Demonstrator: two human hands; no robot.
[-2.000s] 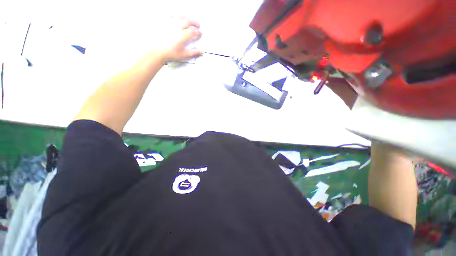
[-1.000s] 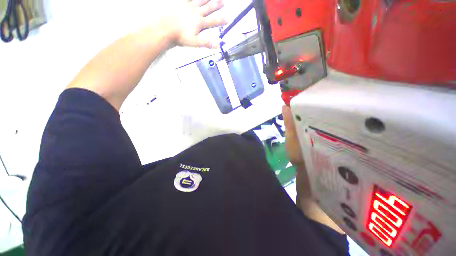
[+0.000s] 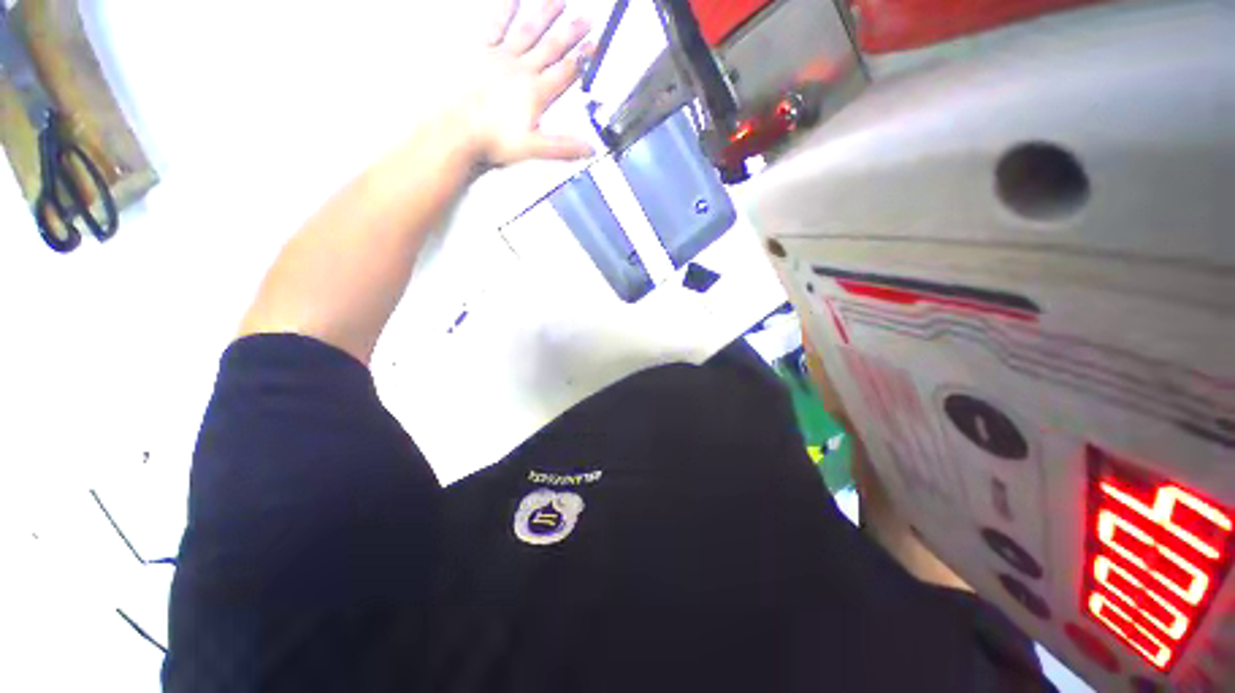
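The fabric cutter fills the right side, with its red body [image 3: 948, 19] at the top and its pale control box [image 3: 880, 339] showing red digits. Its grey base plate [image 3: 684, 190] lies on the table, crossed by a narrow white strip [image 3: 633, 217]. The dark blade standard [image 3: 650, 98] rises behind it. My left hand [image 3: 531, 88] lies flat with fingers spread on the white fabric lay [image 3: 339, 81], just left of the blade, holding nothing. My right hand is hidden behind the control box; only part of the forearm [image 3: 935, 558] shows.
Black-handled shears [image 3: 71, 190] lie on a brown block [image 3: 102, 102] at the far left. A small dark scrap [image 3: 700, 278] is beside the base plate. Thin dark lines mark the white surface at the lower left. Green floor [image 3: 815, 406] shows beyond the table edge.
The view has turned and moved; the control box now fills more of the right side, and the shears and brown block have come into view. My left hand remains spread beside the blade.
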